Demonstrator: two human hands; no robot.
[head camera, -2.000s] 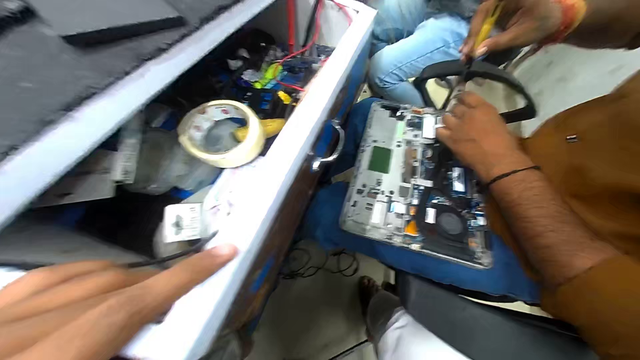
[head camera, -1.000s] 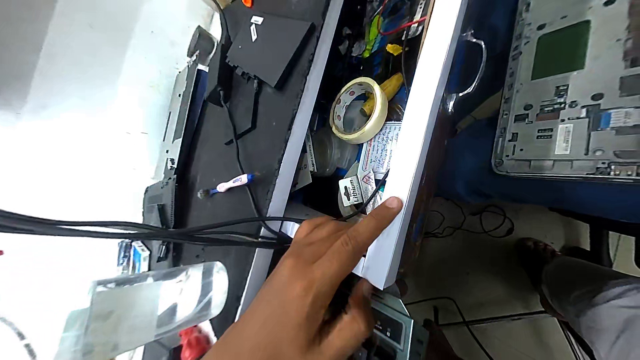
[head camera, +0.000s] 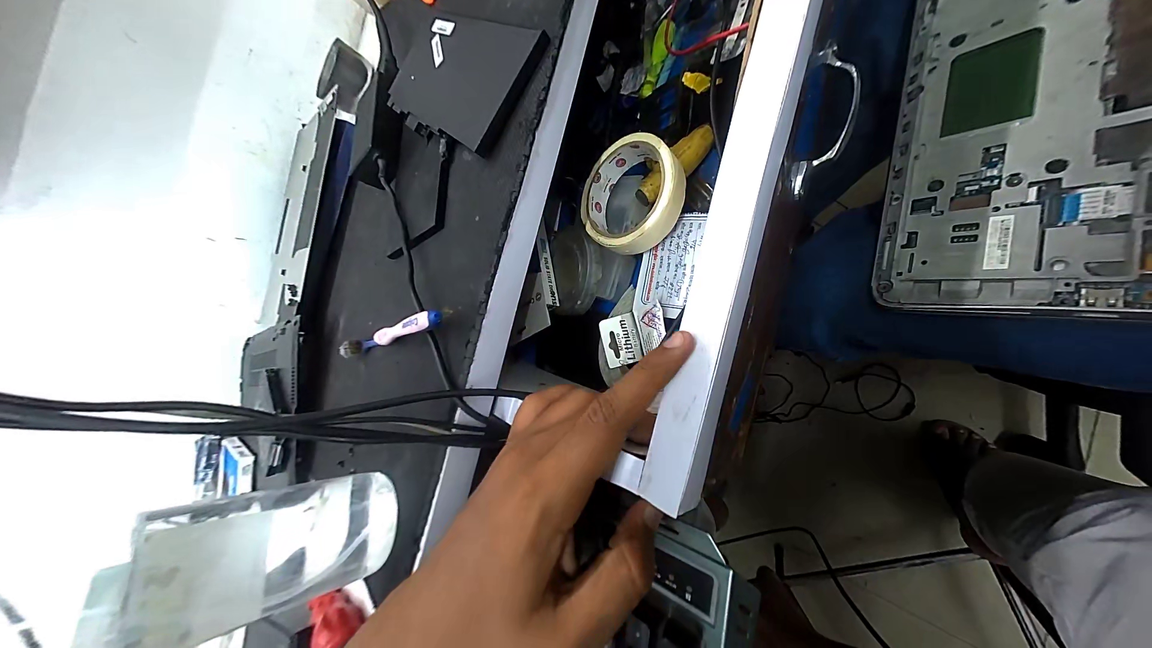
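My left hand (head camera: 549, 504) reaches up from the bottom, back of the hand showing. Its index fingertip rests on the top edge of the white front of an open drawer (head camera: 720, 270), and the thumb is lower, by the drawer's corner. The other fingers are partly folded. Black cables (head camera: 360, 421) run from the left to just behind the knuckles. Close to the fingertip, in the drawer, are a lithium battery package (head camera: 621, 340) and a paper with handwriting (head camera: 673, 265). A roll of masking tape (head camera: 668, 202) lies farther up. My right hand is out of view.
An opened laptop chassis (head camera: 972, 180) lies at the right on a person's blue-clad lap. On the dark desktop (head camera: 360, 297) left of the drawer are a small brush (head camera: 400, 331) and a flat black device (head camera: 468, 76). A computer case (head camera: 693, 576) stands below the drawer; cables (head camera: 873, 391) lie on the floor.
The view has turned strongly since two seconds ago, when another person's hands were over the open laptop; they are now out of view. My left index finger stays at the drawer front.
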